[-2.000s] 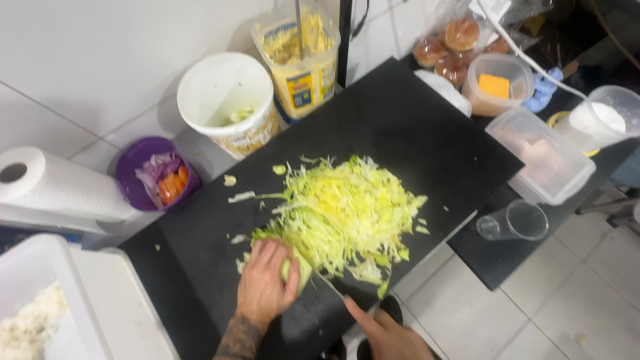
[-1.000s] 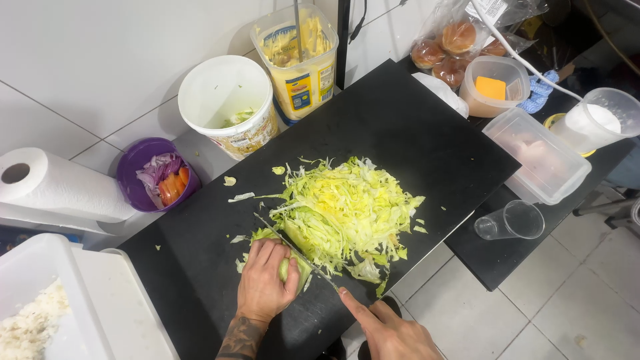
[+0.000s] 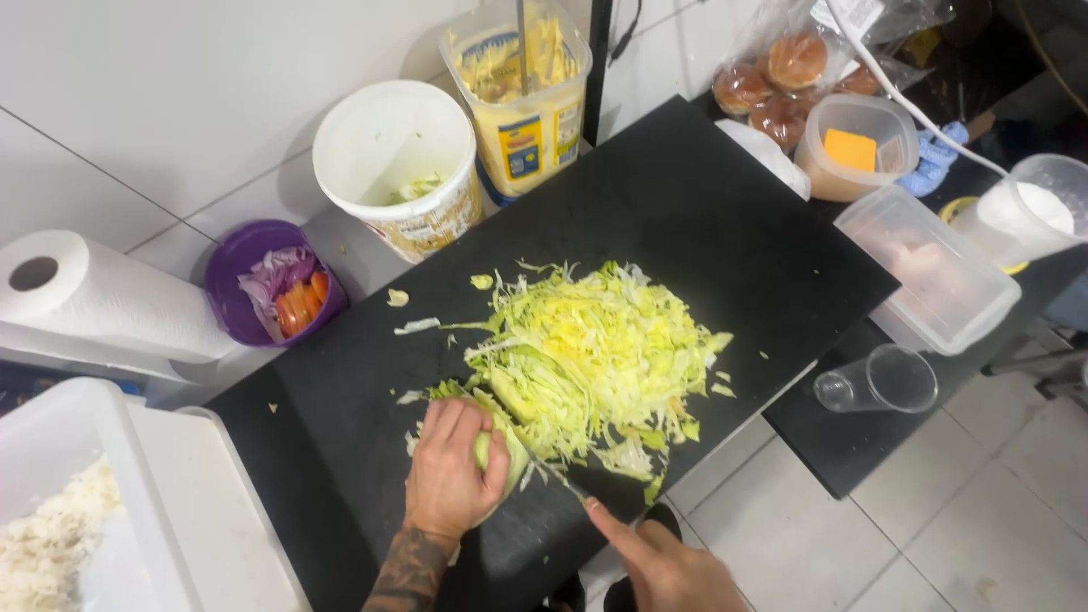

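My left hand [image 3: 455, 467] presses a piece of lettuce [image 3: 503, 455] onto the black cutting board [image 3: 748, 221], its fingers curled over the top. A knife [image 3: 561, 478] is in my right hand [image 3: 659, 557], the index finger laid along the back of the blade. The blade lies against the right side of the lettuce piece; its handle is hidden in my palm. A wide heap of shredded lettuce [image 3: 603, 348] covers the middle of the board just beyond both hands, with loose shreds around it.
Behind the board stand a white bucket [image 3: 395, 153], a tub of yellow spread [image 3: 523, 127] and a purple bowl [image 3: 276, 280] of onion and tomato. A paper towel roll [image 3: 110, 297] and a white bin [image 3: 93, 442] are left. Right are a lidded container [image 3: 931, 263] and a clear cup [image 3: 884, 382].
The knife blade, stretched out past the lettuce piece one second ago, now shows only a short length near my right hand. My left hand has stayed on the lettuce.
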